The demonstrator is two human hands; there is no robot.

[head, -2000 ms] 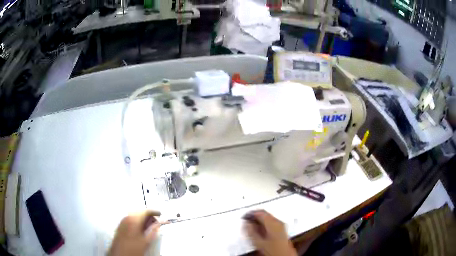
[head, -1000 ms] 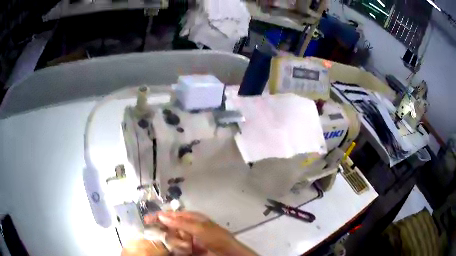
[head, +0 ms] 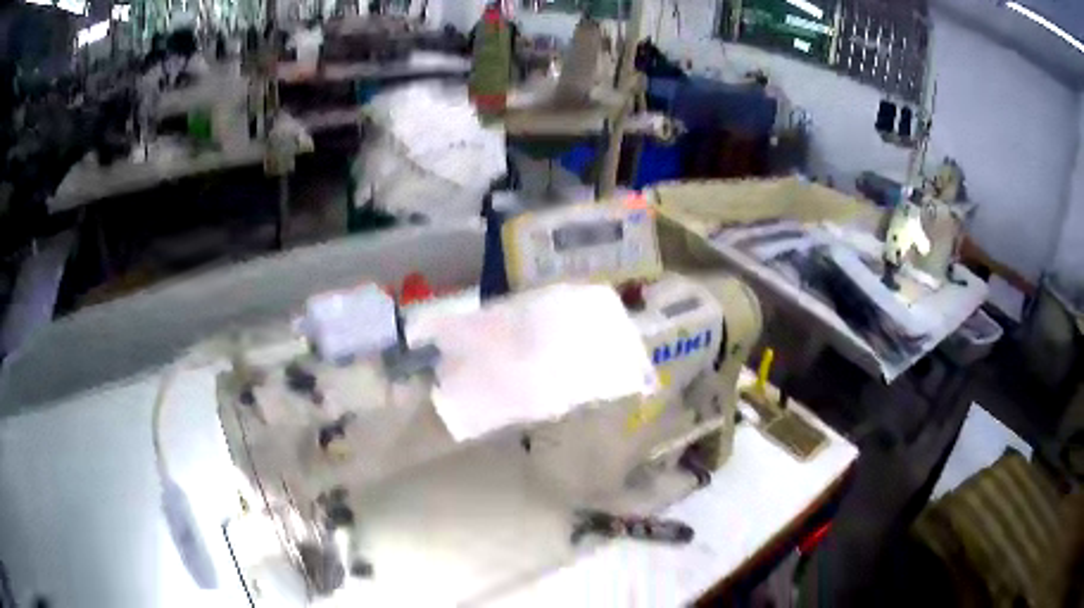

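Observation:
Neither of my hands is in the picture. The off-white lockstitch machine head [head: 476, 475] with blue JUKI lettering stands on the white table in front of me. A white paper sheet [head: 535, 356] is draped over its arm. Dark tension discs [head: 338, 508] are at its left end, above the blurred needle area near the bottom edge. The white lamp box [head: 351, 322] sits on top, and its pale curved tube hangs at the left. The control panel [head: 583, 241] is behind the head. Dark thread snips [head: 632, 527] lie on the table at the front right.
A slotted tan tray [head: 787, 430] with a yellow-handled tool is at the right table edge. A long pale tub [head: 214, 291] with something red runs behind. A pale pole [head: 619, 107] and red-tipped green cone [head: 491, 59] stand beyond. Another machine [head: 921, 244] is at the right.
Both hands, seen together at the needle area a second ago, have left the picture. The view has tilted up and turned right, showing more of the room. The snips and paper remain in place.

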